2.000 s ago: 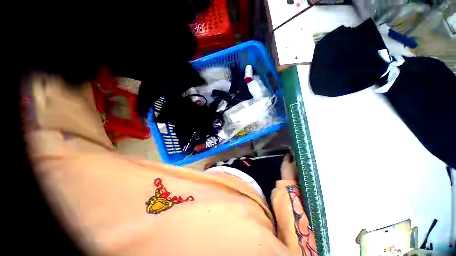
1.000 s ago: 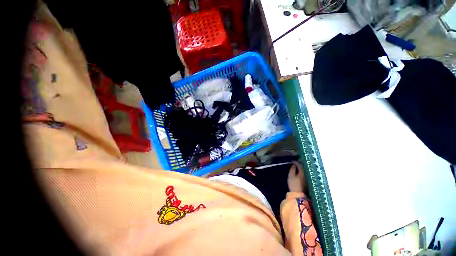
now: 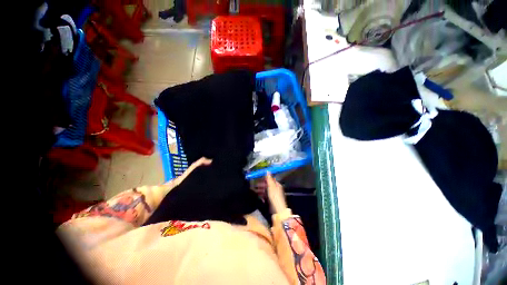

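Observation:
A large black fabric panel point(image 3: 214, 122) lies over the left part of the blue basket and comes down to my lap. My left hand point(image 3: 194, 166) is at the panel's left side, its fingers against the cloth and partly lost in it; it appears to hold the cloth. My right hand point(image 3: 273, 192) is at the panel's lower right, by the basket's near rim, small and blurred; its grip cannot be made out. The blue basket point(image 3: 289, 168) shows clear plastic bags point(image 3: 273, 146) and a white tube in its right part.
The white machine table point(image 3: 383, 206) with a green edge point(image 3: 327, 195) is on the right. A tied black bundle point(image 3: 378, 106) with a white strip lies on it. A red stool point(image 3: 236, 42) stands beyond the basket, with more red stools at left. Plastic bags are heaped at the upper right.
The black fabric has come from the upper left down over the basket and lap. My left hand has come into view. My right hand has moved left, away from the table edge.

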